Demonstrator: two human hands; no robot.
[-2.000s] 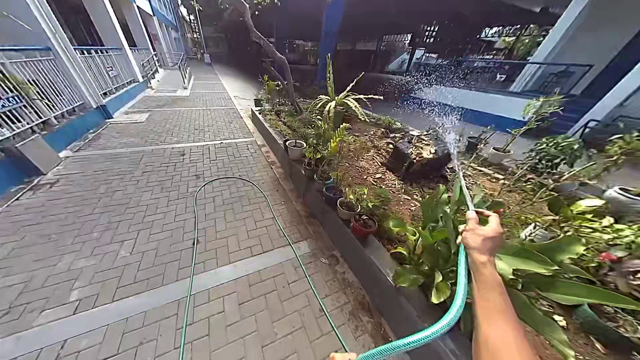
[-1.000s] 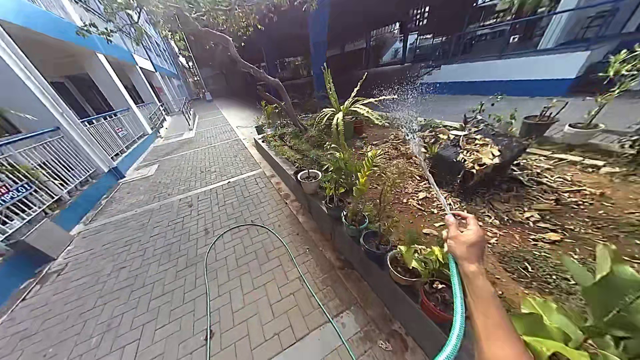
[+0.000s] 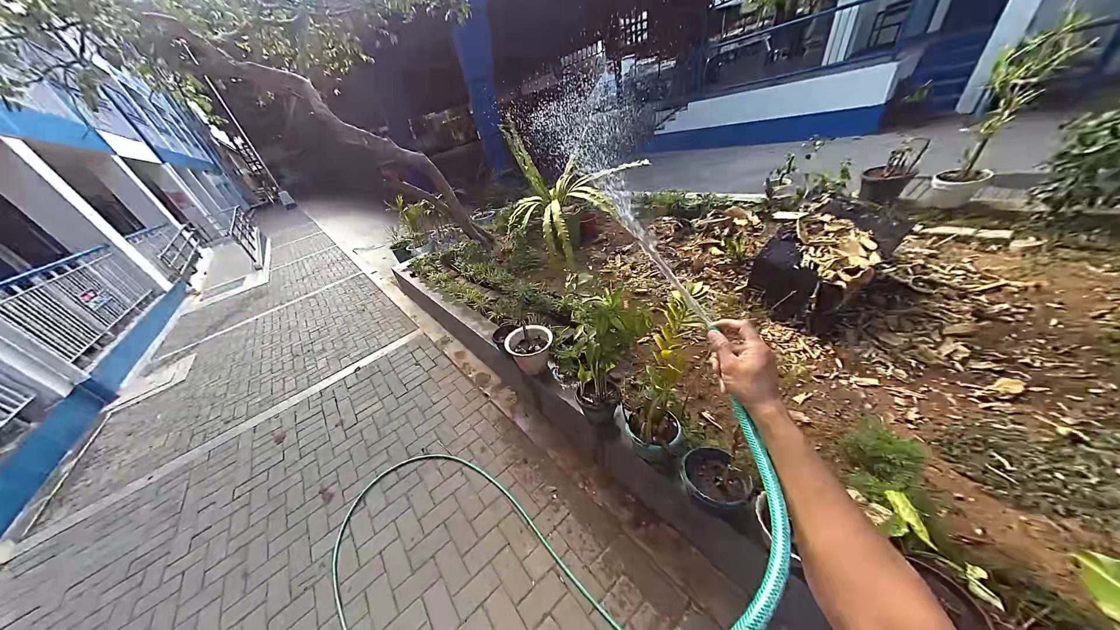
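Observation:
My right hand (image 3: 744,360) grips the end of a green garden hose (image 3: 766,525), its thumb at the hose's mouth. A jet of water (image 3: 656,254) leaves it and breaks into spray (image 3: 591,118) above a spiky-leaved potted plant (image 3: 560,206). From my hand the hose runs down to the bottom edge, and a thinner-looking loop of green hose (image 3: 423,458) lies on the paving. Below and left of the hand stand several potted plants, among them a white pot (image 3: 528,348) and a teal-rimmed pot (image 3: 654,436). My left hand is out of view.
A low concrete curb (image 3: 560,411) borders the soil bed beside the brick paving (image 3: 262,490). In the bed, a dark stump-like block (image 3: 809,271) carries dry leaves. A leaning tree trunk (image 3: 376,144) stands farther back. White railings (image 3: 79,302) run along the building at left.
The view has swung and moved along the bed. My left hand, partly seen at the bottom edge two seconds ago, is gone from view. The spray now rises by the spiky plant, left of the stump-like block.

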